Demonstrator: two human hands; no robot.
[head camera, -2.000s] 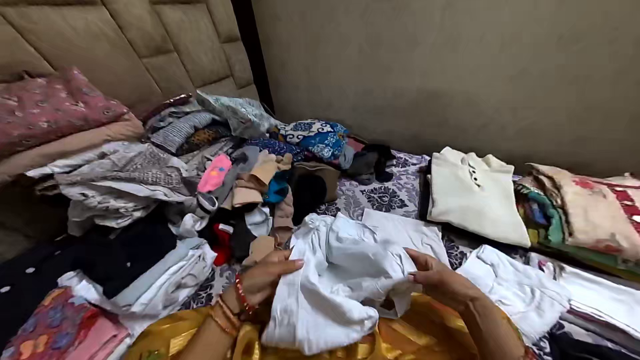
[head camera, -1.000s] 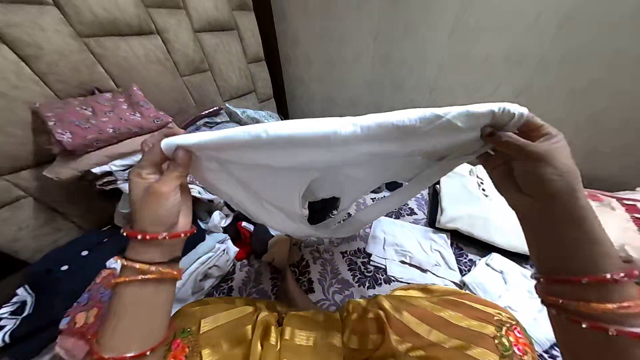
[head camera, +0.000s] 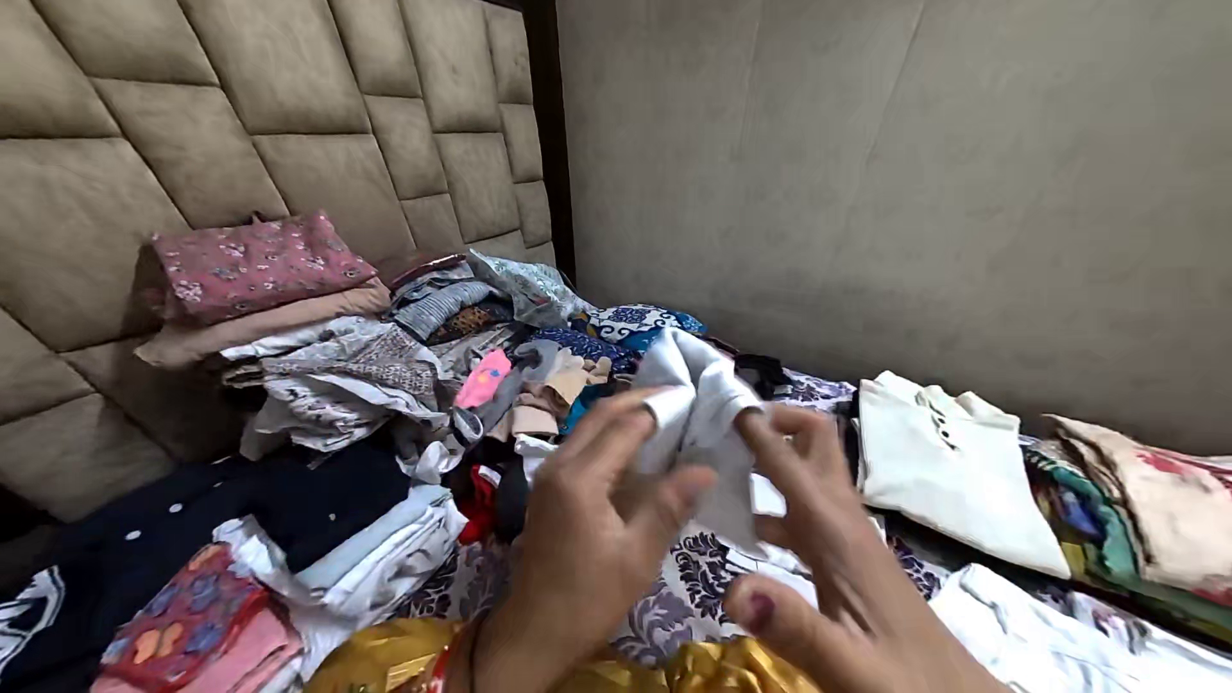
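A white cloth garment (head camera: 707, 433), bunched into a narrow folded bundle, is held up in front of me between both hands. My left hand (head camera: 602, 520) grips its left side between thumb and fingers. On the right side, my right hand (head camera: 818, 539) has its fingertips against the cloth, with its thumb held apart lower down; the hand is slightly blurred. Below the bundle lies a purple and white patterned bedsheet (head camera: 664, 606). Other white cloth shows partly behind my right hand.
Folded clothes are piled at left, topped by a pink floral cloth (head camera: 265, 265). Socks, including a pink one (head camera: 484, 378), lie mid-bed. A cream folded top (head camera: 953, 462) and folded white clothes (head camera: 1020, 626) are at right. A padded headboard (head camera: 289, 115) stands behind.
One second ago the white garment was stretched wide between my raised hands. Now it is gathered into a small bundle and my hands are close together. The view has shifted.
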